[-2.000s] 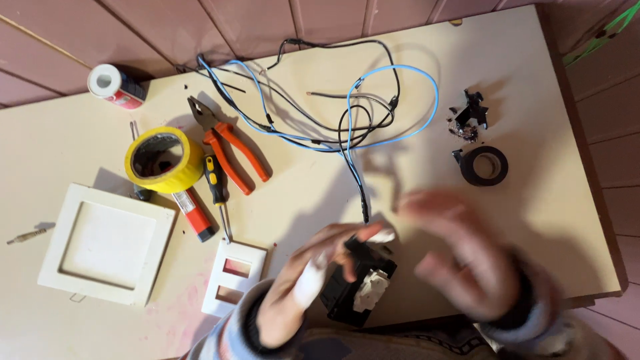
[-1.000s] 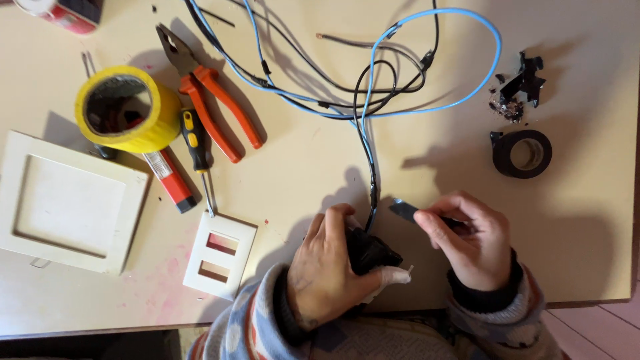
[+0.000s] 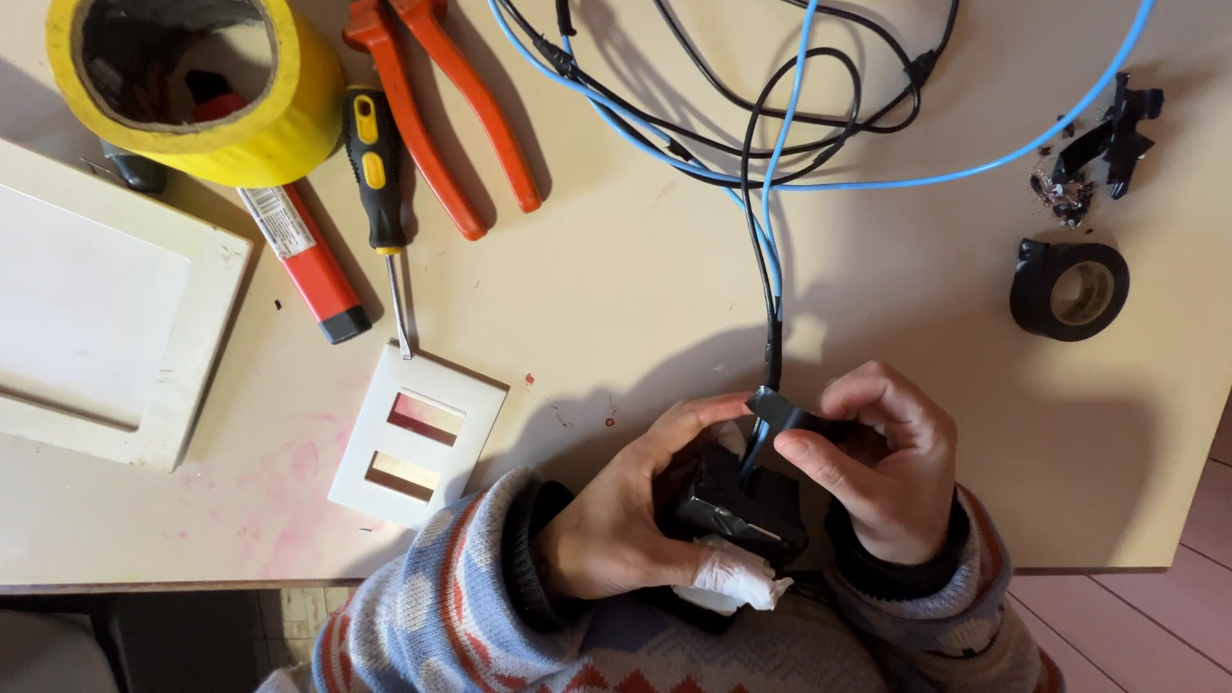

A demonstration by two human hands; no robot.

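My left hand (image 3: 635,510) is closed around a black tape-wrapped box (image 3: 736,510) near the table's front edge; white tissue or wrapping (image 3: 736,577) covers its thumb tip. Blue and black electrical wires (image 3: 773,337) run down into the box top, wrapped together in black tape just above it. Between thumb and curled fingers, my right hand (image 3: 881,457) pinches a strip of black electrical tape (image 3: 784,414). The strip's free end lies against the wires, by my left index fingertip.
A black tape roll (image 3: 1070,291) and tape scraps (image 3: 1112,135) lie right. Left are a white wall plate (image 3: 419,438), screwdriver (image 3: 373,168), orange-handled pliers (image 3: 457,115), yellow tape roll (image 3: 289,87), red-and-black tool (image 3: 303,260) and white square frame (image 3: 207,337). Wire coils (image 3: 847,125) lie behind.
The right hand has moved left with the tape strip, from beside the wires to them. Two seconds ago the box stood with white material on it and the right hand was blurred. The view has moved closer.
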